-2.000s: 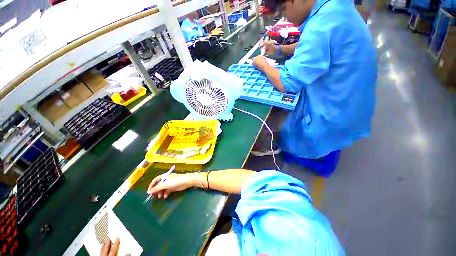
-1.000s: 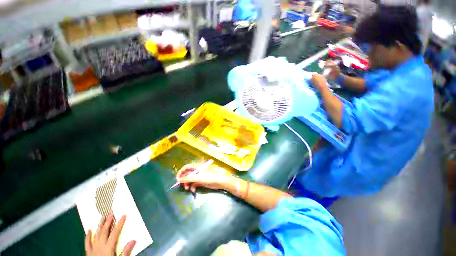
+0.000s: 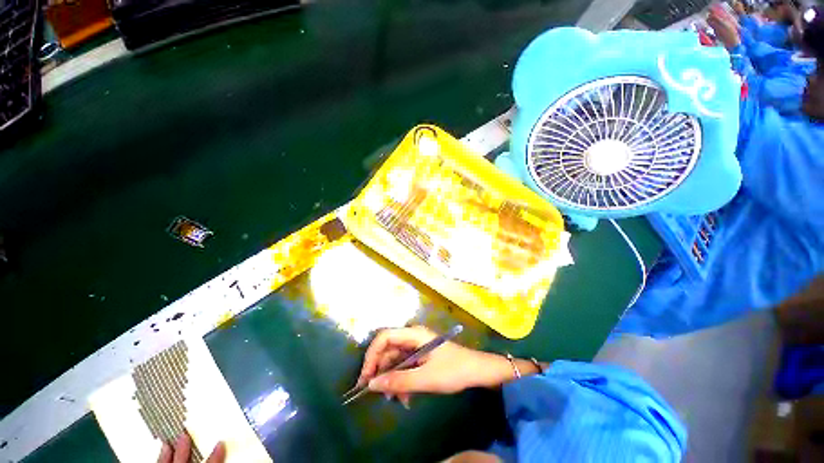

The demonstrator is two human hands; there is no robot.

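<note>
My right hand (image 3: 411,363) is shut on slim metal tweezers (image 3: 435,344), held like a pen with the tips pointing down-left over the green mat. My left hand (image 3: 191,449) is cut off by the bottom edge; its fingertips rest on the lower part of a white sheet (image 3: 215,398). The sheet bears rows of thin grey-brown strips (image 3: 163,387). The left fingers hold nothing that I can see. The tweezer tips are to the right of the sheet, apart from it.
A yellow tray (image 3: 504,324) with patterned sheets lies beyond my right hand. A light blue fan (image 3: 623,136) with a white cord stands behind it. A small electronic unit (image 3: 190,231) lies on the dark green surface past the white edge strip (image 3: 185,312). A person in blue (image 3: 768,217) sits at right.
The view has turned and moved closer to the bench, so the tray and fan look larger. My right hand still holds the tweezers. My left hand shows less, at the bottom edge.
</note>
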